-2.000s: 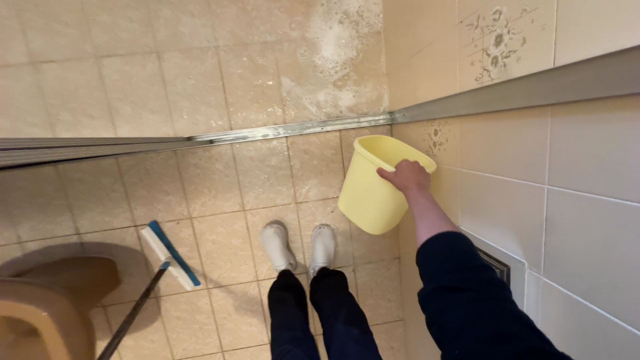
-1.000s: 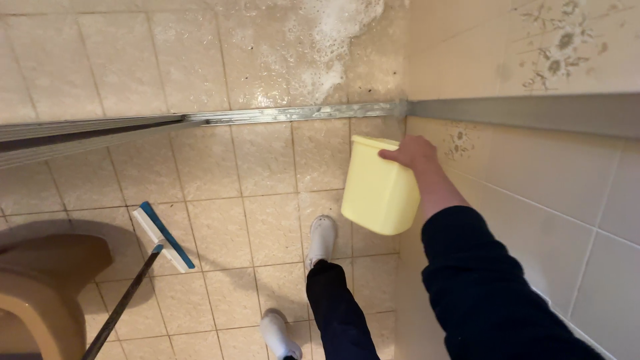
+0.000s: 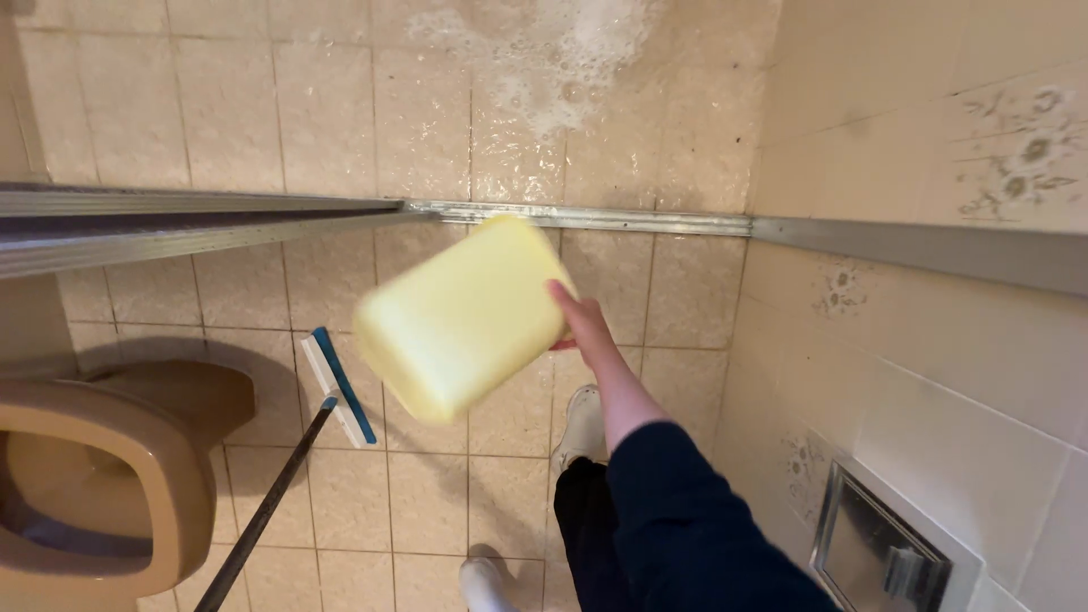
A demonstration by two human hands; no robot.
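Observation:
A pale yellow plastic bucket [image 3: 463,319], a little blurred, is tilted with its underside toward me and its mouth turned away, so its inside is hidden. My right hand [image 3: 582,323] grips it at the rim end, thumb on the outer wall. The bucket hangs over the tiles just on my side of the metal door track [image 3: 586,218]. Past the track, white suds [image 3: 565,72] lie on the wet tiled floor. My left hand is out of the picture.
A brown ceramic bowl [image 3: 174,476] stands at the left. Beside it a blue and white floor squeegee [image 3: 340,387] with a dark pole rests on the tiles. Sliding door panels [image 3: 195,221] run along the left. A tiled wall with a metal-framed hatch [image 3: 884,544] bounds the right side.
My right hand has swung the bucket left, away from the wall, and tipped it; its open mouth, seen two seconds ago, now faces away. My feet have moved.

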